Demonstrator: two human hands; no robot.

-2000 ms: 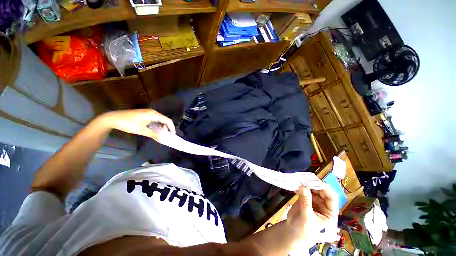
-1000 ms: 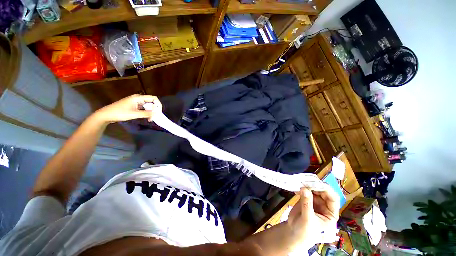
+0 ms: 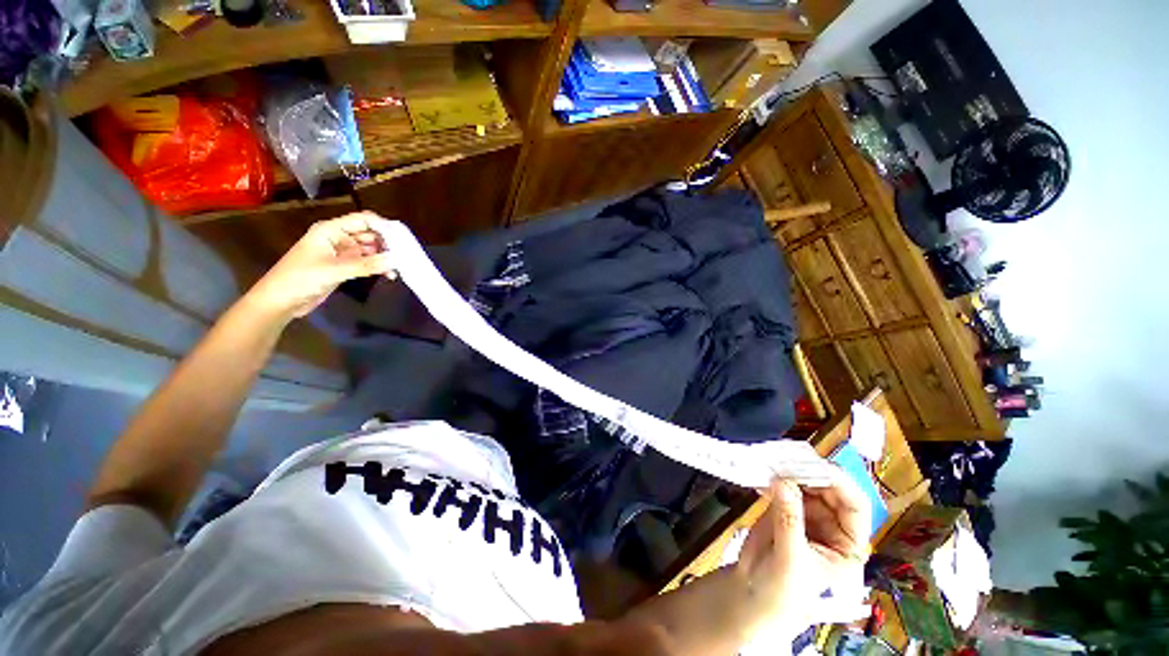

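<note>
A long curved white paper strip [image 3: 506,349] hangs in a shallow curve between my two hands, in front of the dark fabric. My left hand [image 3: 336,260], bare, pinches its upper left end between thumb and fingers. My right hand [image 3: 805,528], bare, pinches its other end at the lower right. Fine printed lines and small dark marks show toward the right end. The fingertips of my right hand overlap the strip's edge.
Dark garments [image 3: 641,308] lie heaped beyond the strip. Large pale rolls with brown edges [image 3: 122,244] stand at the left. A wooden shelf [image 3: 449,160] holds an orange bag and blue folders. Drawers [image 3: 853,276], a black fan [image 3: 1010,169] and a cluttered table are at the right.
My left hand has moved up and slightly left with its end of the strip. The strip now hangs smoother and shows more length. My right hand has hardly moved.
</note>
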